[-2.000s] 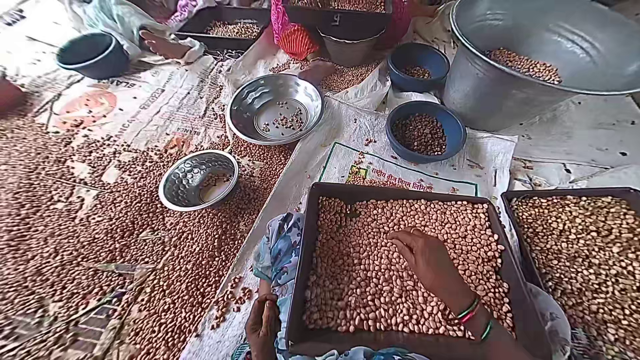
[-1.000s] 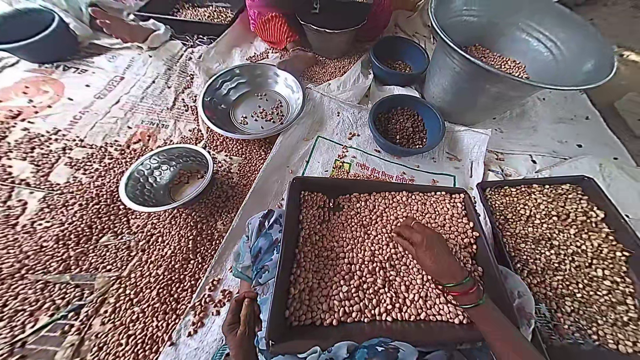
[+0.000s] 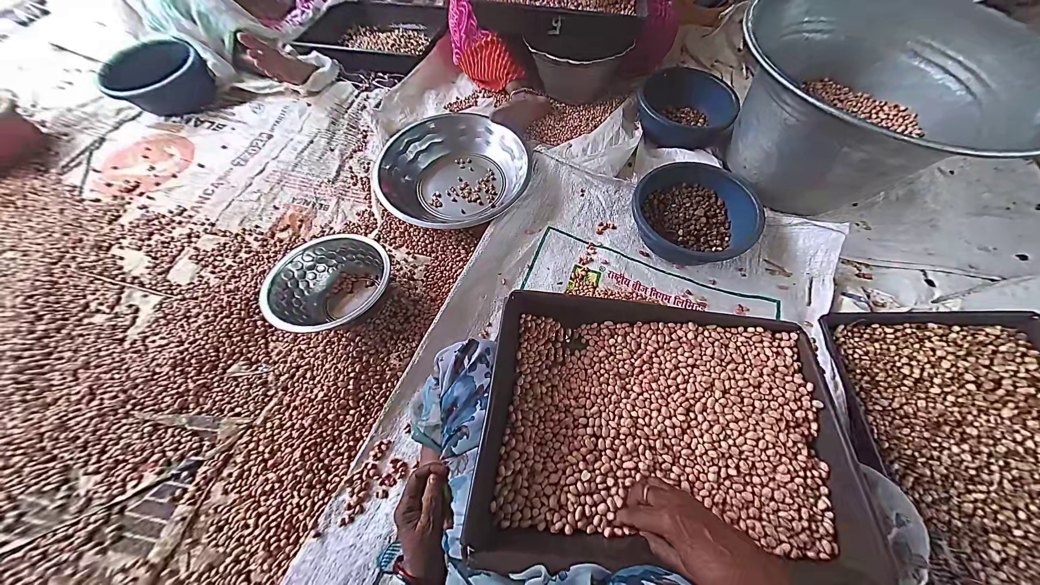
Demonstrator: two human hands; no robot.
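A dark rectangular tray full of shelled peanuts lies in front of me. My right hand is over its near part, fingers bent down and touching the nuts; whether any nut is between the fingertips cannot be told. Left of the tray, near its lower left side, my left hand is held with curled fingers beside a blue patterned cloth; what it may hold is hidden. A second dark tray of paler nuts is at the right.
Beyond the tray are a blue bowl, another blue bowl and a large metal tub. Two steel bowls stand left of them. Loose nuts cover sacking at left. Across sits a person, a foot visible.
My right hand has moved from the middle of the tray toward its near edge. My left hand stays beside the tray.
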